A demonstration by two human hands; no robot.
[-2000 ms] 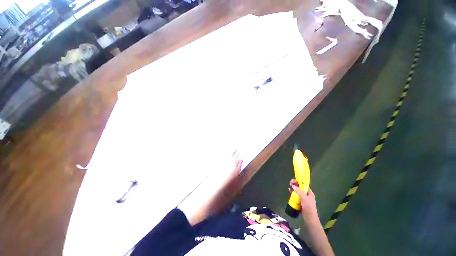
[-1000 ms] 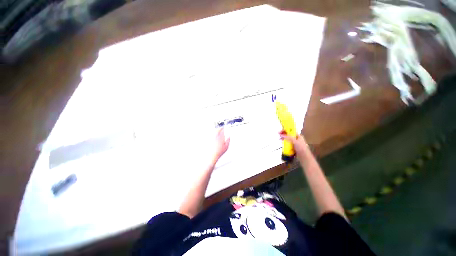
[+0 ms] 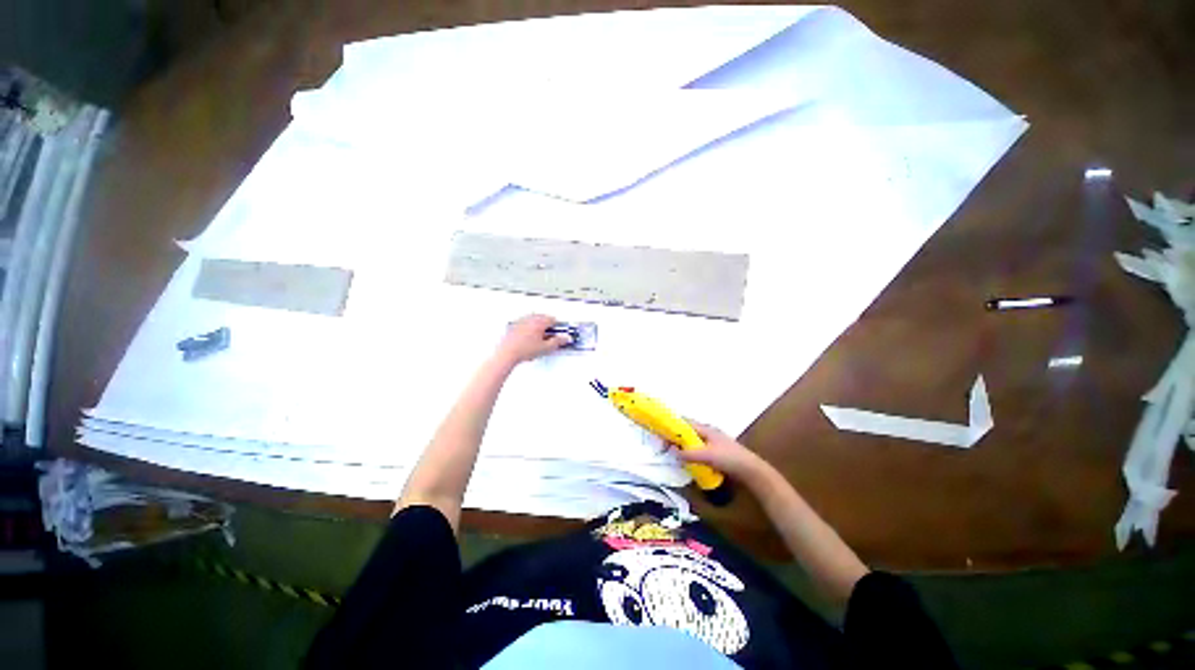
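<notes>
A large white sheet (image 3: 393,157) lies on the brown table, with layered edges or strips along its near side. My left hand (image 3: 531,338) is closed on the small grey cutting weight (image 3: 579,336), which lies on the sheet below a long flat bar (image 3: 596,275). My right hand (image 3: 714,452) holds the yellow cutter (image 3: 655,419) by its rear part, its thin tip pointing left and up over the sheet near the weight. A second small weight (image 3: 205,344) and a shorter flat bar (image 3: 273,287) lie on the sheet at the left.
On the brown table (image 3: 917,511) at the right are an angled white offcut (image 3: 904,425), a marker pen (image 3: 1029,304), a clear ruler-like band with pale ends (image 3: 1065,361) and a pile of waste strips (image 3: 1166,380). White rolls (image 3: 53,262) stand at the far left.
The view has turned and the sheet shows more fully. The cutter has come from beyond the near table edge to over the sheet, and my left hand has closed on the weight.
</notes>
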